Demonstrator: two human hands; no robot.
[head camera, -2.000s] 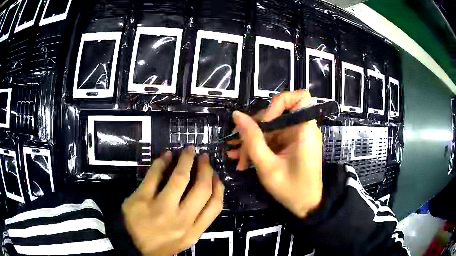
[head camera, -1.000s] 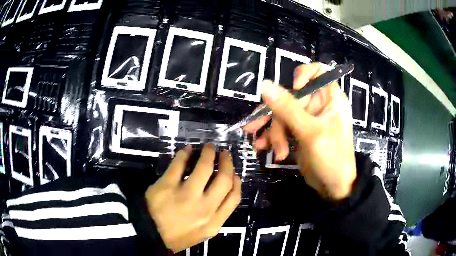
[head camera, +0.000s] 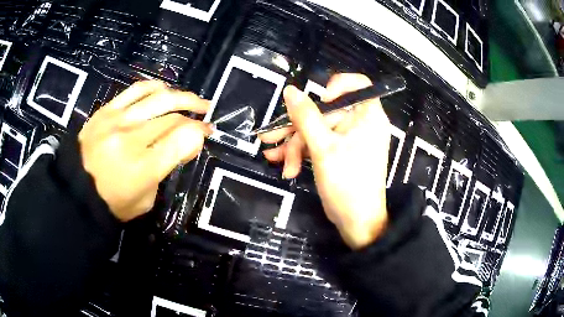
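Observation:
My right hand (head camera: 346, 148) holds black tweezers (head camera: 358, 99), their thin tip pointing left at the lower edge of a white-bordered panel (head camera: 244, 99). My left hand (head camera: 142, 142) has its fingertips together at the lower left corner of that panel; whether they pinch anything is too small to tell. A clear creased film (head camera: 238, 121) shows on the panel's lower part, by the tweezer tip. Below, a sideways white-bordered panel (head camera: 244, 201) lies in the tray. A clear sheet with rows of pale rectangles (head camera: 278, 251) overlaps its lower right corner.
The glossy black tray (head camera: 266, 297) fills most of the view. More white-bordered panels lie at left (head camera: 57, 91) and in a row at right (head camera: 457, 186). A pale bench rim (head camera: 427, 62) curves down the right side, with a grey bar (head camera: 525, 99) and green surface beyond.
Both hands have moved from the sheet beside the sideways panel to the lower edge of an upright panel above. The view has shifted and tilted. The tweezers remain in my right hand.

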